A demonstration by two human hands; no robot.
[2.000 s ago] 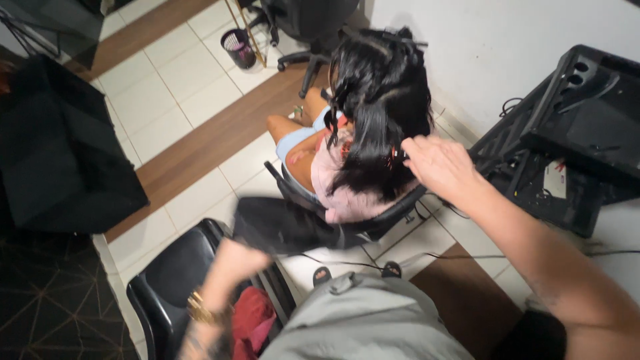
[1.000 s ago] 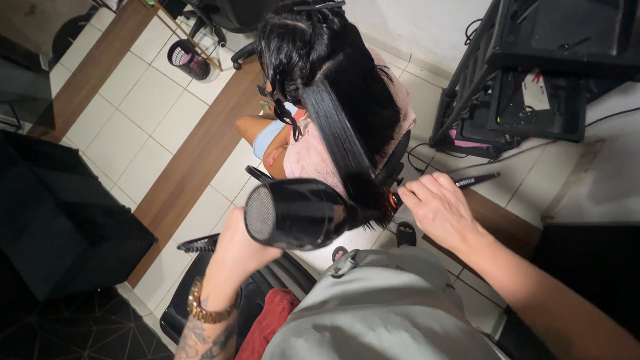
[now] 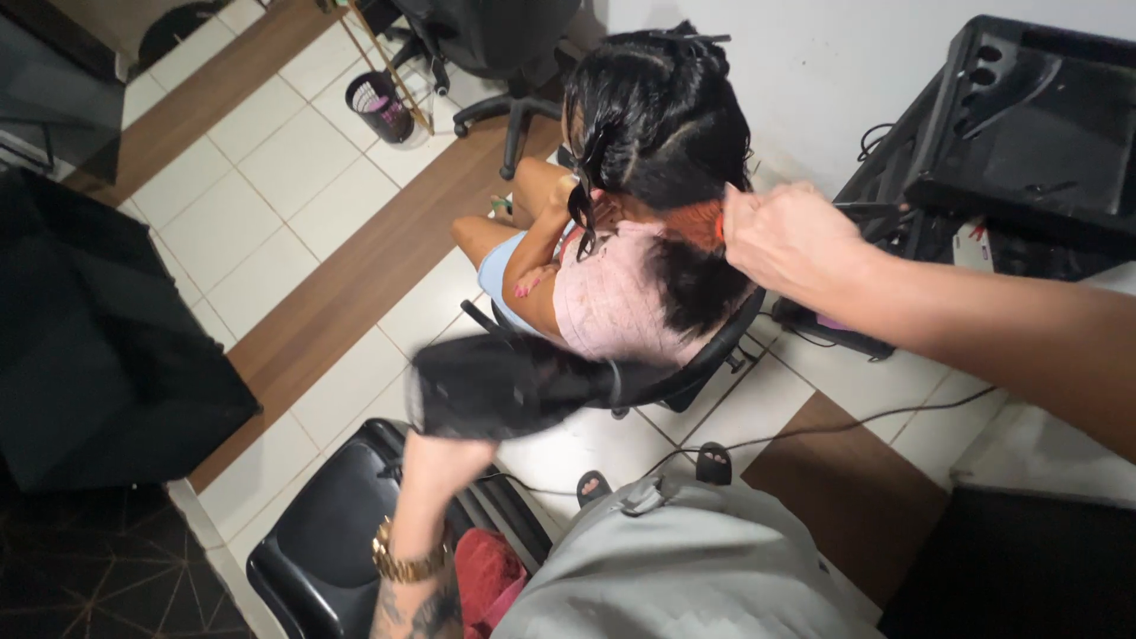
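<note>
A seated person with long black hair, partly clipped up on top, has their back towards me and wears a pink top. My left hand grips a black hair dryer, blurred by motion, held behind the person's back with its nozzle pointing right. At the nape, my right hand is closed on a hairbrush with orange bristles. The bristles are in the hair, and the loose ends hang below them over the pink top. Most of the brush handle is hidden by my fingers.
To the right stands a black salon trolley with trays. A black chair seat and a red towel are at lower left. A cable crosses the tiled floor. Beyond are a mesh bin and a wheeled chair.
A second ago the brush was low at the hair ends with the dryer beside it; now the brush is up at the nape and the dryer stays lower, apart from the brush.
</note>
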